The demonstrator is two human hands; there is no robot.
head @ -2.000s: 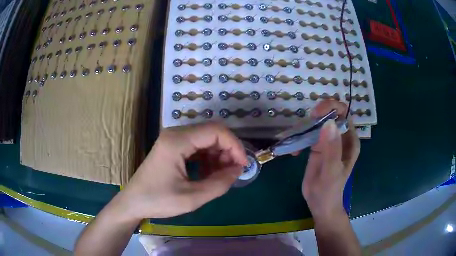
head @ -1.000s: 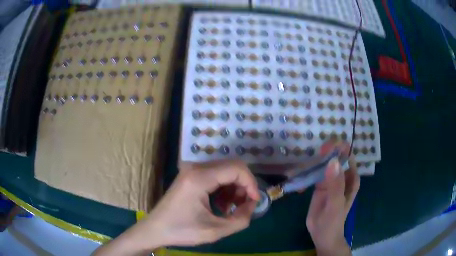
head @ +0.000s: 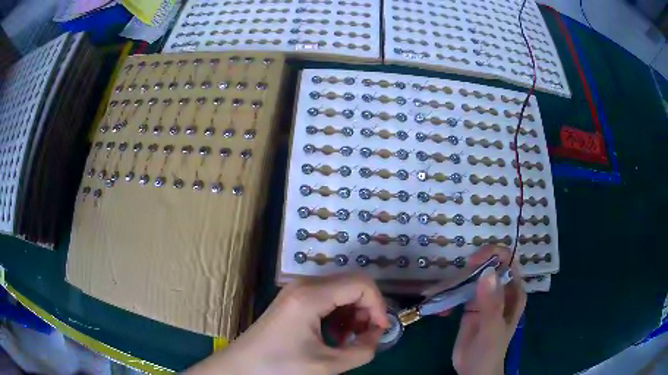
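The wired hand tool [head: 454,294] has a grey-silver body and a gold tip. My right hand [head: 489,322] holds it by its rear end, tip pointing left. The gold tip is at the round fixture [head: 390,333], a silver disc with a pale centre. My left hand [head: 322,322] has thumb and forefinger pinched together over the fixture's left side; whether a small part is between them is hidden. The white holding board [head: 291,220] lies behind, its left columns filled with silver dots. A thin dark red cable [head: 518,161] crosses it to the tool.
The brown cardboard board [head: 154,256] with rows of silver dots lies at left. Spare white boards lie behind [head: 382,29] and stacked at far left [head: 22,146]. A red label [head: 581,143] is on the green mat at right. Papers [head: 150,15] lie at the far left corner.
The view has tilted up, so boards and hands sit lower in the picture and the spare boards behind show. The hands keep nearly the same pose at the fixture.
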